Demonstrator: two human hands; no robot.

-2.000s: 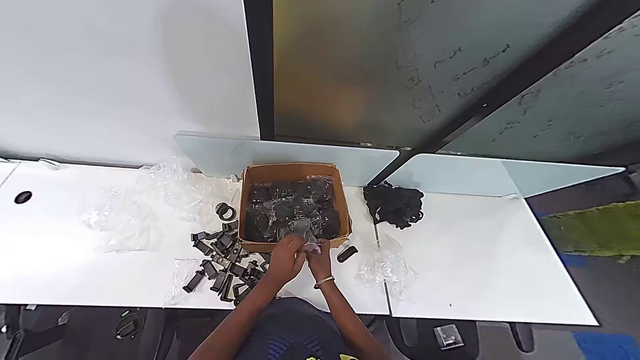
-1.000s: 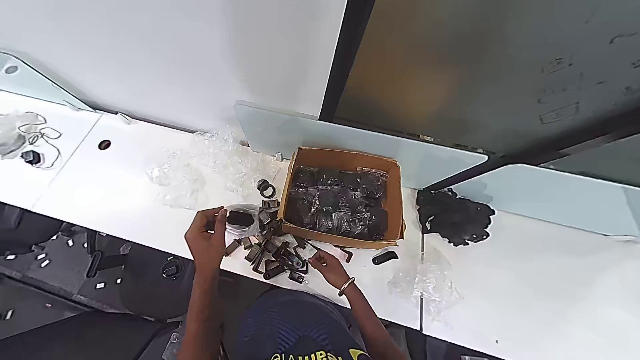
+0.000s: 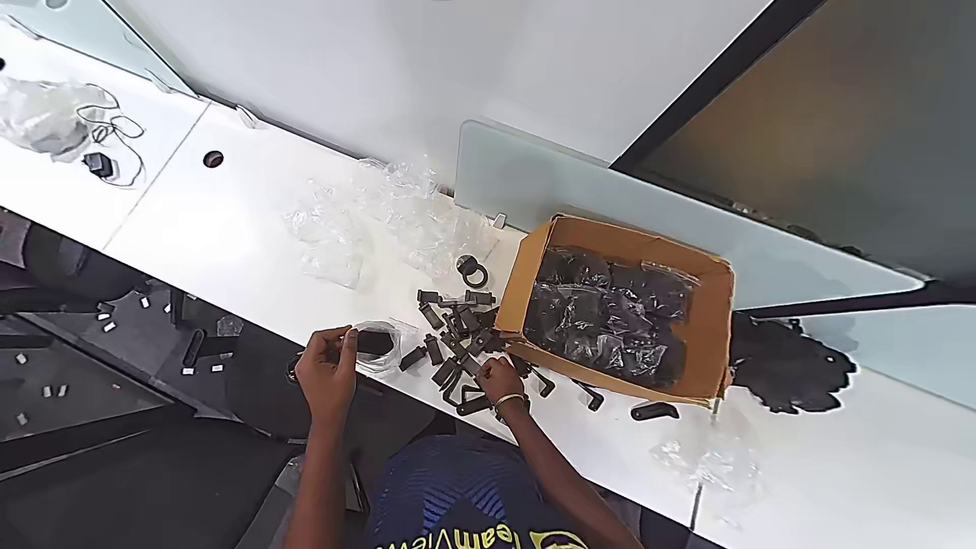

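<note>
My left hand (image 3: 328,367) is raised at the desk's front edge, its fingers pinched around a small dark item whose kind I cannot tell. Just right of it, a black object in a clear plastic bag (image 3: 379,345) lies on the desk edge. My right hand (image 3: 500,379), with a bracelet at the wrist, has its fingertips on a pile of small black plastic parts (image 3: 451,335). Behind that hand stands an open cardboard box (image 3: 720,293) holding several black items in clear bags (image 3: 602,320). A black ring-shaped part (image 3: 474,273) lies above the pile.
Crumpled clear plastic bags (image 3: 412,217) lie behind the pile, and more (image 3: 713,457) at the right. A black heap (image 3: 793,364) sits right of the box, a black part (image 3: 654,411) before it. Far left are a bag (image 3: 49,118) and a corded adapter (image 3: 99,164). Glass panels (image 3: 686,236) line the back.
My hands have come apart from the front of the box; the left went to the desk edge left of the pile, the right to the pile. The view has swung left.
</note>
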